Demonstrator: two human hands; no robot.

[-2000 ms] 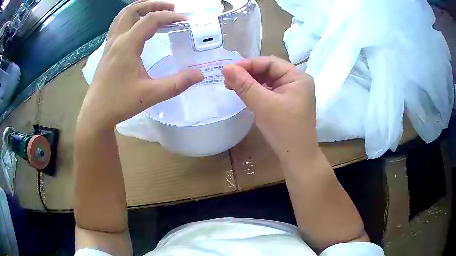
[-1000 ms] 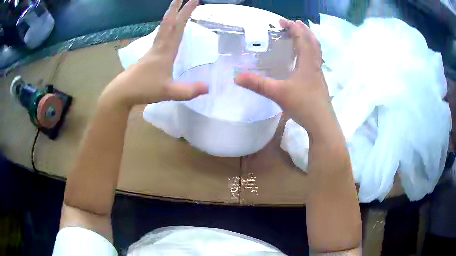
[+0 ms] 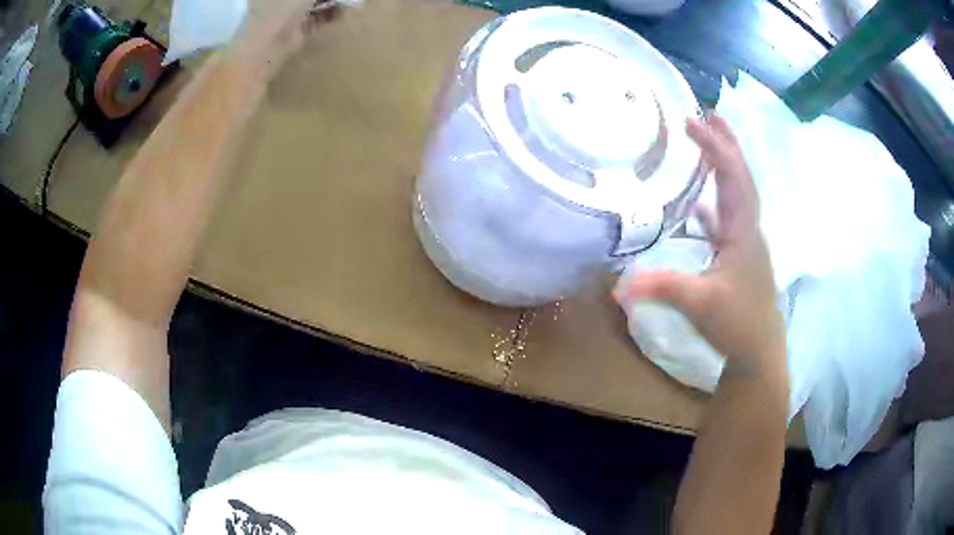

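A clear-and-white tank [image 3: 513, 225] stands on the cardboard-covered table, its white slotted lid [image 3: 591, 99] facing up and towards me. The lid's small white latch [image 3: 640, 222] is at the near right rim. My right hand [image 3: 737, 266] is at the tank's right side, fingers spread, with fingertips by the lid rim and thumb lower down. A crumpled white bag part [image 3: 675, 334] lies under and beside that thumb. My left hand [image 3: 282, 26] is blurred at the top edge, away from the tank and near a white sheet or bag [image 3: 204, 26]; its grip is unclear.
A large heap of white bags [image 3: 847, 251] is at the right. A green post [image 3: 868, 57] rises behind it beside the dark conveyor [image 3: 758, 31]. A small motor with an orange disc [image 3: 128, 78] and cord sits at the upper left of the cardboard table cover [image 3: 314, 230].
The tank now shows its lid instead of its clear front. My left hand has left it and moved up and left. My right hand remains beside it. The view has shifted, bringing the green post in.
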